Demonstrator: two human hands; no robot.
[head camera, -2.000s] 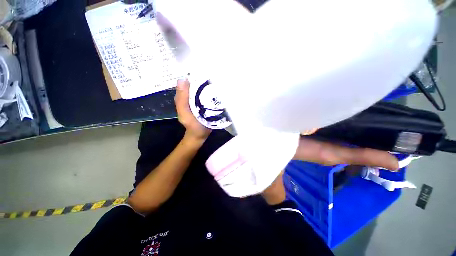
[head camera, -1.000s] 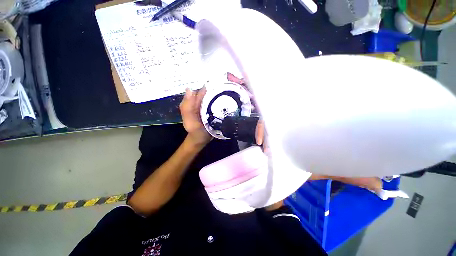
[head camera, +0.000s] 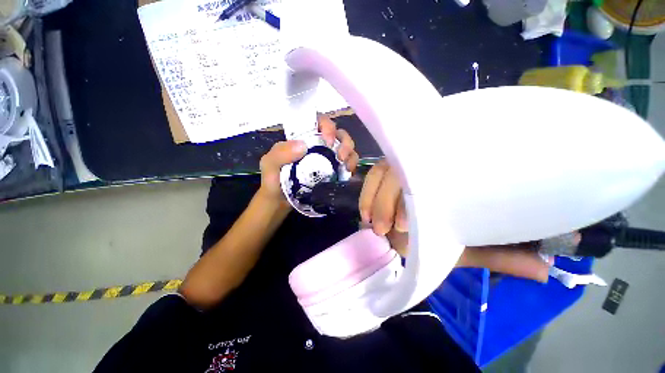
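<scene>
The white cat-ear headphones (head camera: 430, 175) are over my lap at the bench edge, one large pointed ear to the right. My left hand (head camera: 302, 156) grips the open round ear cup (head camera: 316, 171), fingers around its rim. The black electric screwdriver (head camera: 339, 197) has its front end at the cup's lower right; its middle is hidden behind the headband and ear, and its rear shows at the right. My right hand (head camera: 383, 197) is closed around the screwdriver, partly hidden by the headband. The other cup with its pink cushion (head camera: 343, 266) hangs below.
A handwritten sheet (head camera: 226, 80) with pens (head camera: 237, 9) lies on the black mat (head camera: 102, 109). A yellow bottle (head camera: 561, 78) is at the back right. A blue bin (head camera: 525, 313) stands below right. Headphone parts (head camera: 14, 102) are at the far left.
The screwdriver came to the cup from the right and is still at it. The headphones moved down and right, then the cup shifted slightly lower left. More of my right hand shows.
</scene>
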